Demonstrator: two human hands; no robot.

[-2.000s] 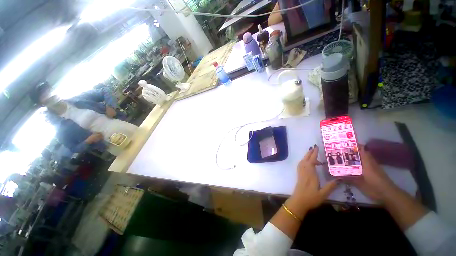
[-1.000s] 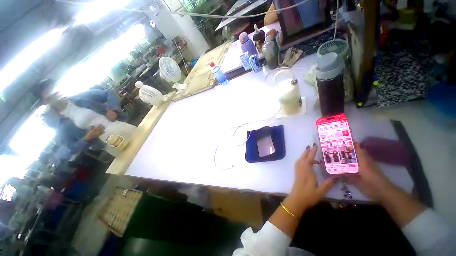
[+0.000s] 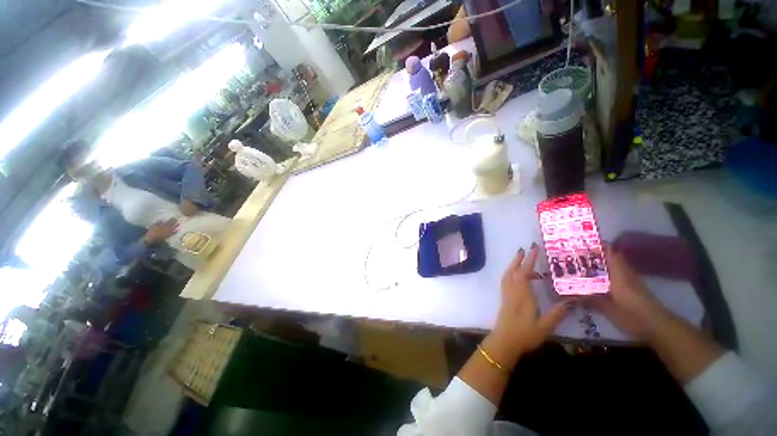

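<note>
A smartphone (image 3: 574,245) with a bright pink-red screen is held upright above the white table's near right part, a beaded strap hanging from its lower end. My right hand (image 3: 632,298) grips its lower right side, partly hidden behind it. My left hand (image 3: 521,300) is at its lower left, fingers spread, fingertips near or at its left edge; whether they touch it is unclear. A dark blue fabric piece (image 3: 428,256) lies flat on the table to the left, with a small pinkish flat item (image 3: 452,248) on it.
A white cable (image 3: 368,263) loops left of the fabric. A dark bottle (image 3: 561,158) and a cream bottle (image 3: 492,165) stand behind the phone. A maroon folded cloth or wallet (image 3: 654,255) lies right, beside a dark strip (image 3: 704,272). A person (image 3: 141,202) is beyond the table, left.
The camera view has shifted slightly, moving the table's things a little in the picture. The person at the left has moved their arms. The phone stays in my hands' grasp area.
</note>
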